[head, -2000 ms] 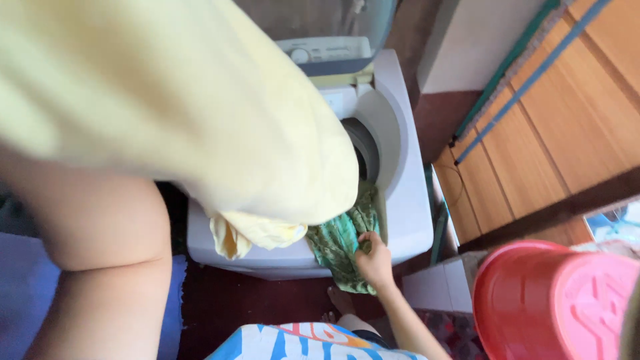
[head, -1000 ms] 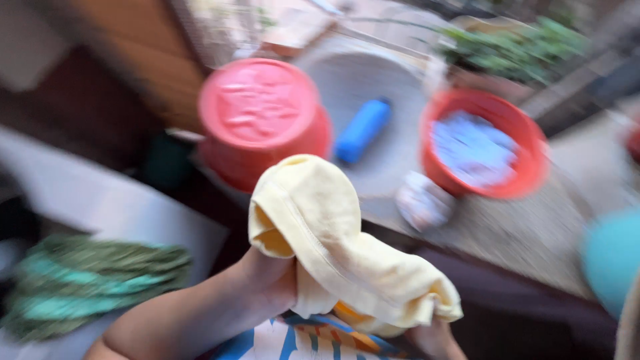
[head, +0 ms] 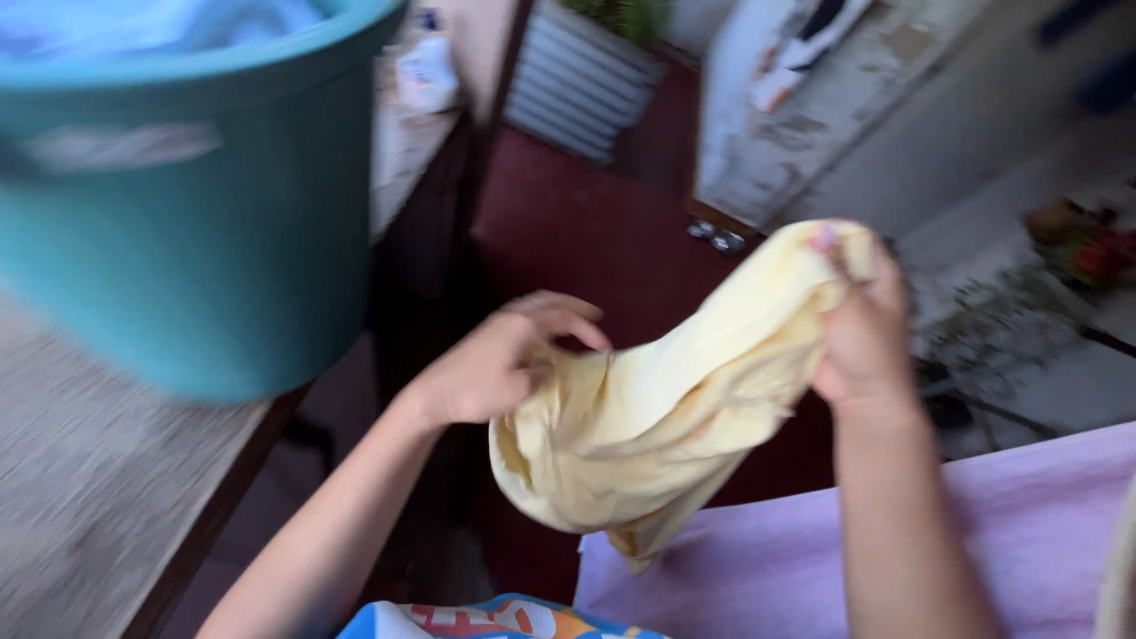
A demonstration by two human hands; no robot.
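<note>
A pale yellow garment (head: pixel 674 390) is stretched between my two hands above the dark red floor. My left hand (head: pixel 506 359) grips its left end, with the thumb and fingers bent over the cloth. My right hand (head: pixel 861 319) holds the other end higher up, its fingers closed around bunched fabric. Folds of the garment hang down between the hands, and its lowest corner is over a light purple cloth (head: pixel 754 568).
A large teal plastic bucket (head: pixel 195 231) with bluish laundry stands on a grey counter (head: pixel 106 497) at left. Behind it is a white bottle (head: pixel 426 75). A ribbed planter (head: pixel 577 80), a worn white cabinet (head: pixel 799 124) and a plant with red flowers (head: pixel 1100 257) stand farther off.
The view has swung far from the washing machine, past the basins, to the teal bucket. My right hand has raised its end of the yellow garment, which is now more spread out.
</note>
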